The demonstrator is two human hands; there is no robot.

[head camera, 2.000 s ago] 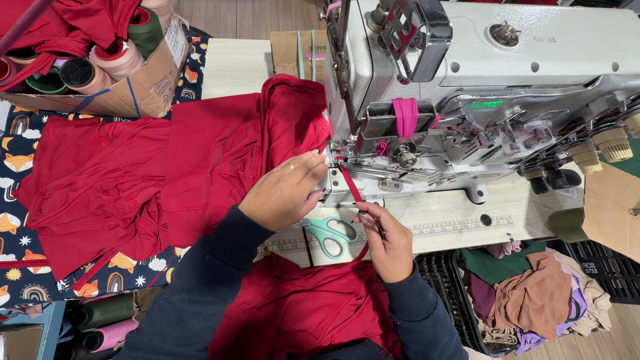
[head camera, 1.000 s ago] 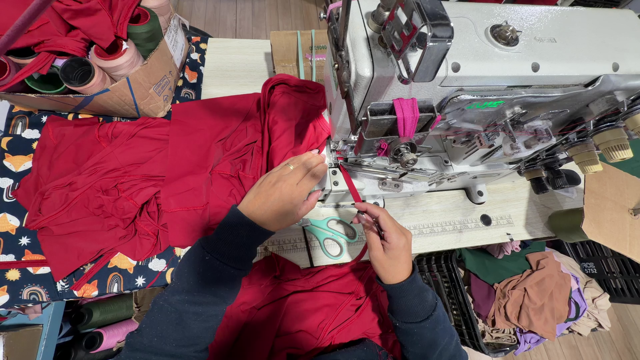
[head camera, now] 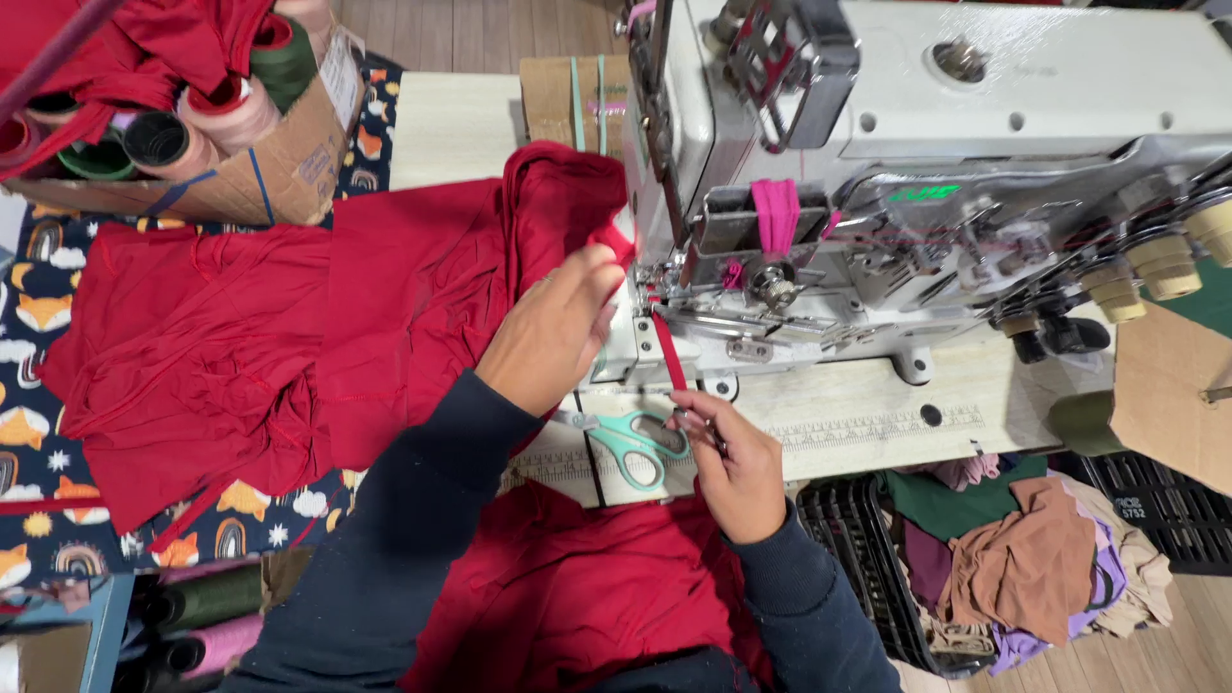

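Note:
My left hand point(head camera: 558, 327) lies on the red fabric point(head camera: 414, 298) just left of the needle area of a white industrial sewing machine point(head camera: 1001, 87); whether its fingers pinch the cloth cannot be told. A narrow red fabric strip point(head camera: 666, 351) runs down from the machine's presser foot area to my right hand point(head camera: 736, 462), which holds a small dark metal tool point(head camera: 710, 430), its kind unclear, at the strip's lower end. Teal-handled scissors point(head camera: 626, 448) rest on the table between my hands, blades partly hidden. More red fabric point(head camera: 577, 587) lies across my lap.
A cardboard box point(head camera: 289, 178) of thread cones stands at the upper left on fox-print cloth point(head camera: 38, 327). At the lower right, a black plastic crate point(head camera: 847, 549) holds fabric pieces. A printed ruler scale point(head camera: 866, 429) runs along the table, and cardboard point(head camera: 1169, 385) hangs at the right.

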